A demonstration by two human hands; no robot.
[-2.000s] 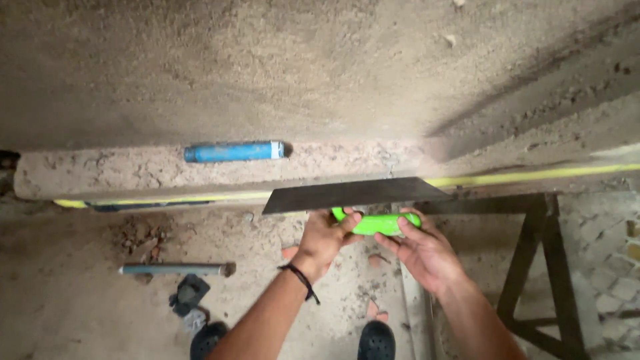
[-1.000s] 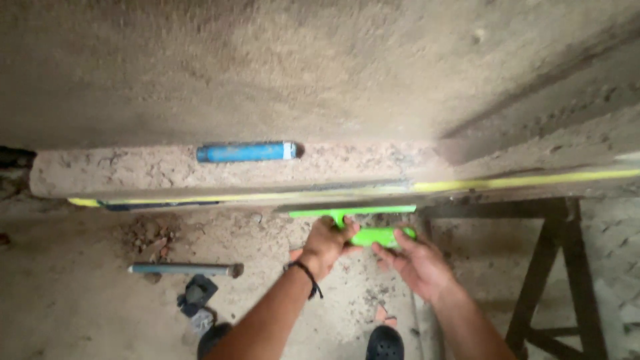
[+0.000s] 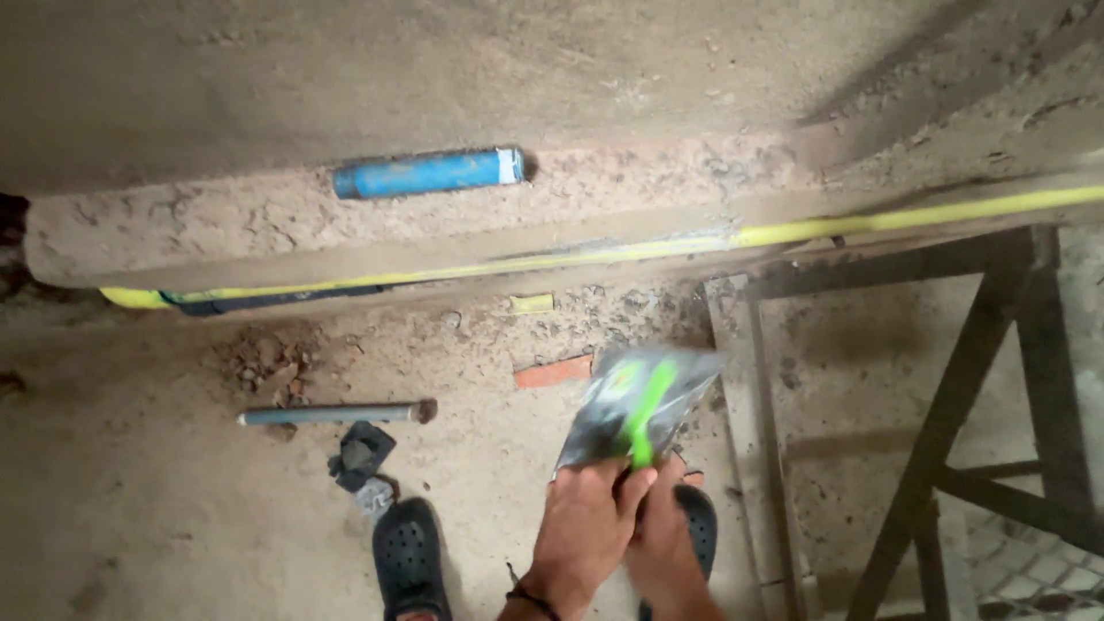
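Low in the head view, a plastering trowel point(image 3: 649, 405) with a bright green handle and a shiny metal blade is tilted over the floor, blurred by motion. My left hand point(image 3: 580, 522), with a dark bracelet at the wrist, grips its near end. Close against it, my right hand point(image 3: 668, 535) also holds that end, its fingers partly hidden behind the tool and the left thumb. Beyond the blade's left edge lies an orange brick or tile fragment point(image 3: 554, 371).
A blue pipe point(image 3: 431, 174) lies on the rough masonry ledge, above a yellow conduit point(image 3: 914, 218). On the floor are a grey tube point(image 3: 332, 414), rubble point(image 3: 272, 362) and dark scraps point(image 3: 362, 453). A dark metal frame point(image 3: 940, 405) stands right, beside my clogs point(image 3: 410, 552).
Both hands have drawn back from the ledge towards my feet with the trowel. It has turned so that its handle side shows, and the hands are now close together.
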